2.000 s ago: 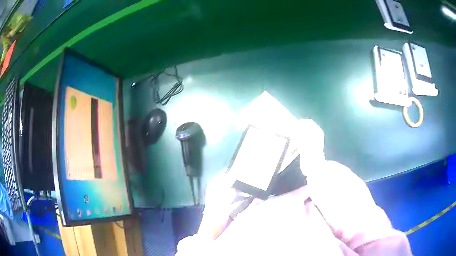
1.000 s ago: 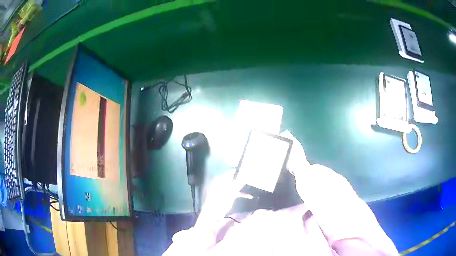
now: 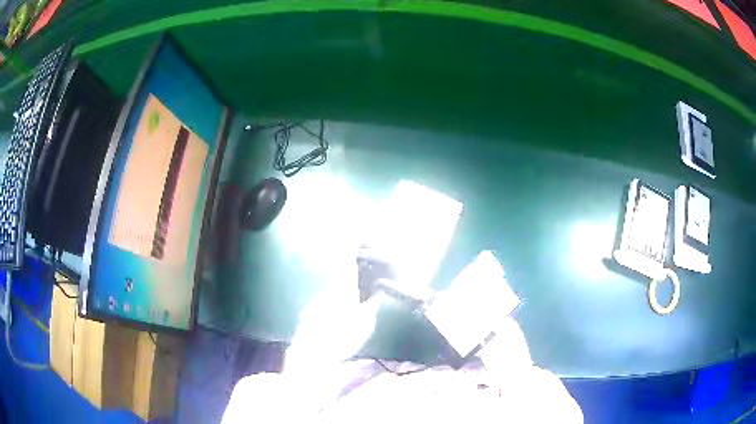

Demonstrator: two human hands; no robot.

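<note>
My left hand (image 3: 331, 327), washed out by glare, is closed on a dark object that looks like the black barcode scanner (image 3: 370, 277); its outline is partly lost in glare. My right hand (image 3: 506, 344), also overexposed, holds an e-reader (image 3: 474, 305) by its lower right side. The e-reader is tilted, its face bright white, with a bit of dark edge at the bottom. A white sleeve or tray (image 3: 424, 224) lies on the bench just beyond both hands.
Monitor (image 3: 157, 199) and keyboard (image 3: 29, 157) stand at left. Mouse (image 3: 264, 204) and coiled cable (image 3: 300, 151) lie beside the monitor. At right are e-readers on white pieces (image 3: 646, 224), (image 3: 693, 228), (image 3: 697, 139) and a tape roll (image 3: 663, 291).
The scanner has left its place on the bench and is now at my left hand. My left hand has let go of the e-reader. My right hand has moved the e-reader right and down.
</note>
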